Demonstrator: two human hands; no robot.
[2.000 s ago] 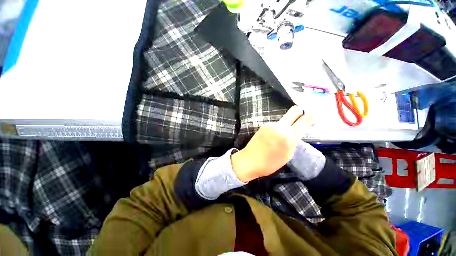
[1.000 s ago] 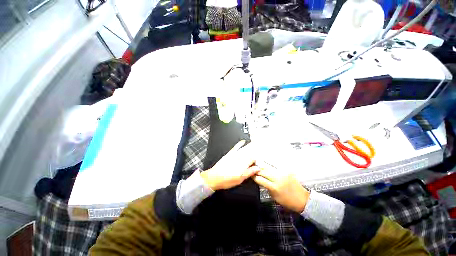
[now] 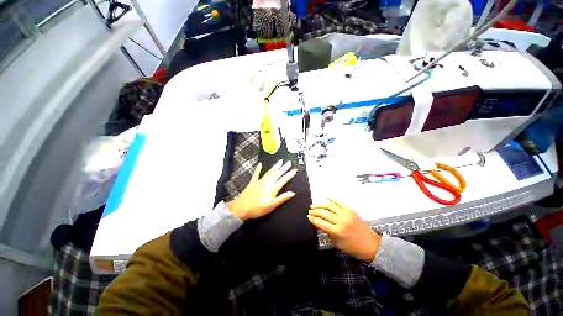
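Observation:
The solid black piece [image 3: 284, 228] lies over the plaid panel [image 3: 242, 162], reaches up to the presser foot [image 3: 302, 154] and hangs over the table's front edge. My left hand [image 3: 262, 192] lies on the black piece with its fingers spread. My right hand [image 3: 346, 231] is at the right edge of the black piece; its fingertips touch that edge, and whether they pinch it cannot be told. The yellow-green item [image 3: 269, 134] stands left of the needle, above the cloth. The sewing machine [image 3: 457, 74] is at the right.
Scissors with red and orange loops [image 3: 438, 185] and small pink-purple snips [image 3: 381, 178] lie right of the cloth. A dark phone [image 3: 395, 118] is strapped to the machine. A ruler scale [image 3: 457, 214] runs along the table's front edge. Plaid cloth [image 3: 515, 253] hangs below at the right.
The view has tilted up from the lap to the machine. My hands were together and have moved apart; my left hand now lies flat farther left. The black piece now reaches the presser foot.

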